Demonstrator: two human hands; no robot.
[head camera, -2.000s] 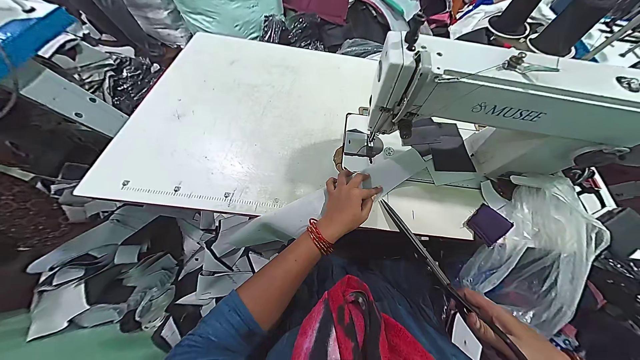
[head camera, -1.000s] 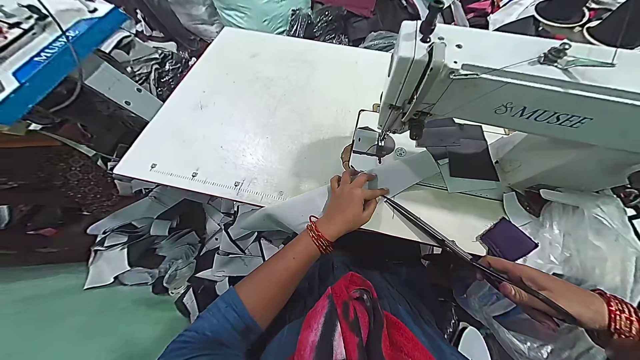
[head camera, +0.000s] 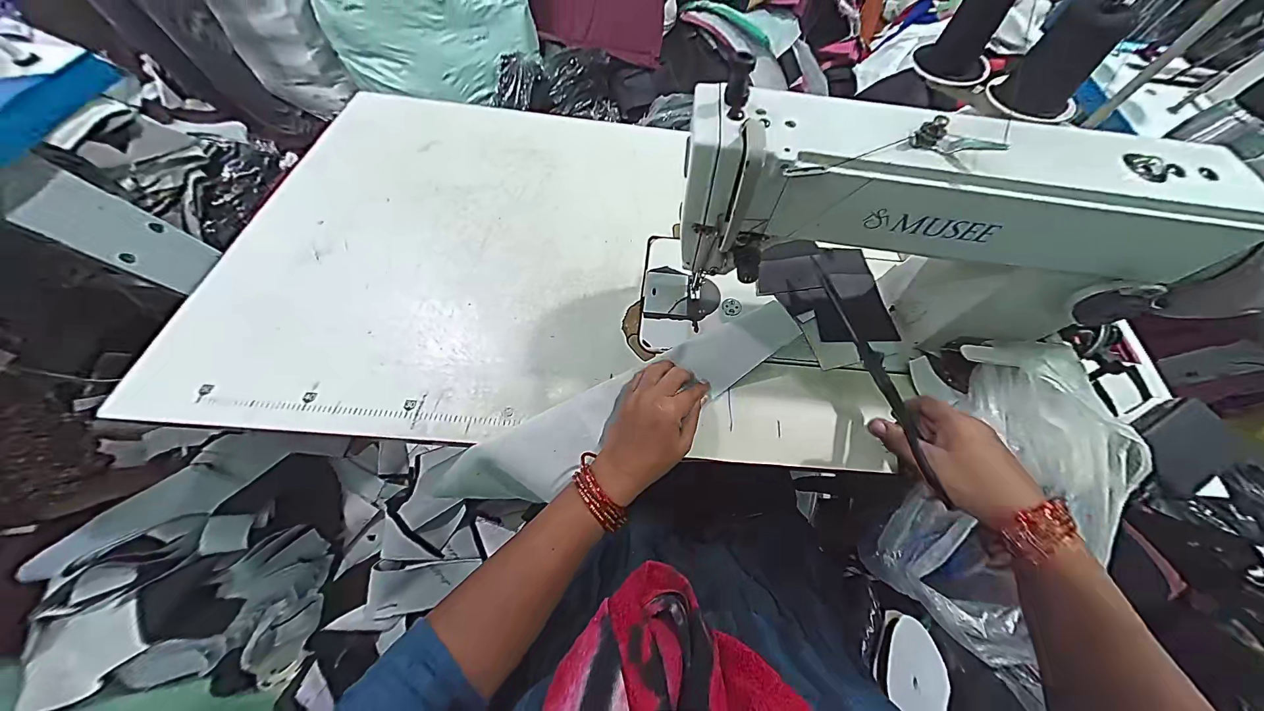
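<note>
My left hand lies on a long light-grey fabric strip, its fingers bent over the strip near the table's front edge. The strip runs from below that edge up to the right, its end just right of the needle area. In my right hand is a long dark tool, likely scissors, pointing up and left toward dark fabric pieces under the arm of a white Musee sewing machine. The presser foot stands behind my left hand. Whether the blades are apart, I cannot tell.
The white table reaches far left, with a printed ruler along its front. Fabric scraps are heaped below it at the left. A clear plastic bag hangs at the right edge. Black thread cones stand behind the machine.
The dark tool in my right hand has swung away from beside my left hand, and its tip now lies over the dark pieces. The small purple piece is no longer visible. My left hand stays on the strip.
</note>
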